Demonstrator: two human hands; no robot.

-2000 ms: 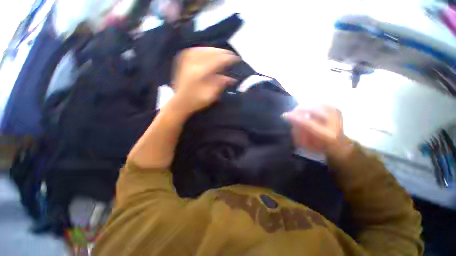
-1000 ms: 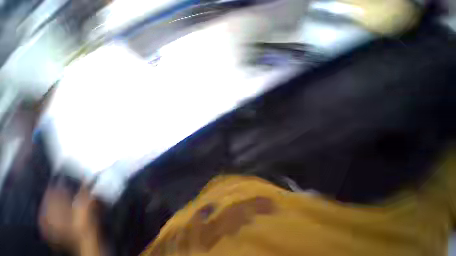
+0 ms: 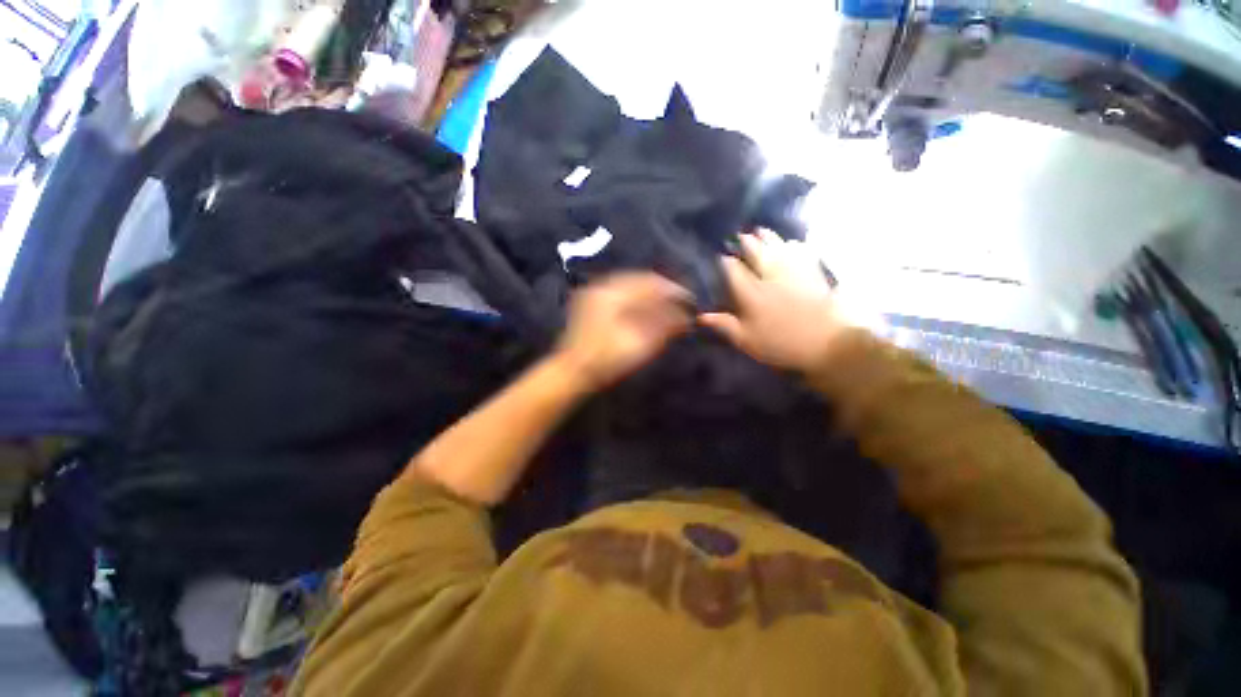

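A black garment [image 3: 619, 177] lies on the white machine table and hangs over its front edge toward my lap. A small white label [image 3: 577, 176] and a curved white piece [image 3: 585, 245] show on it. My left hand [image 3: 629, 327] is blurred, with its fingers closed on the black garment near the table's front edge. My right hand [image 3: 776, 300] is just right of it, fingers on the same cloth, thumb side toward my left hand. The cloth between the fingertips is partly hidden. The presser foot [image 3: 905, 142] is up and to the right, apart from the garment.
A large black garment pile [image 3: 300, 327] lies at left. The white sewing machine [image 3: 1034, 55] stands at upper right. Thin tools [image 3: 1157, 341] and black shear handles [image 3: 1198, 306] lie at right. A marked ruler strip [image 3: 1048, 370] runs along the front table edge. A pink spool [image 3: 290, 64] is at upper left.
The view swung away a second ago and is back on the table. Against two seconds ago, my hands are closer together and the garment lies more spread toward the back.
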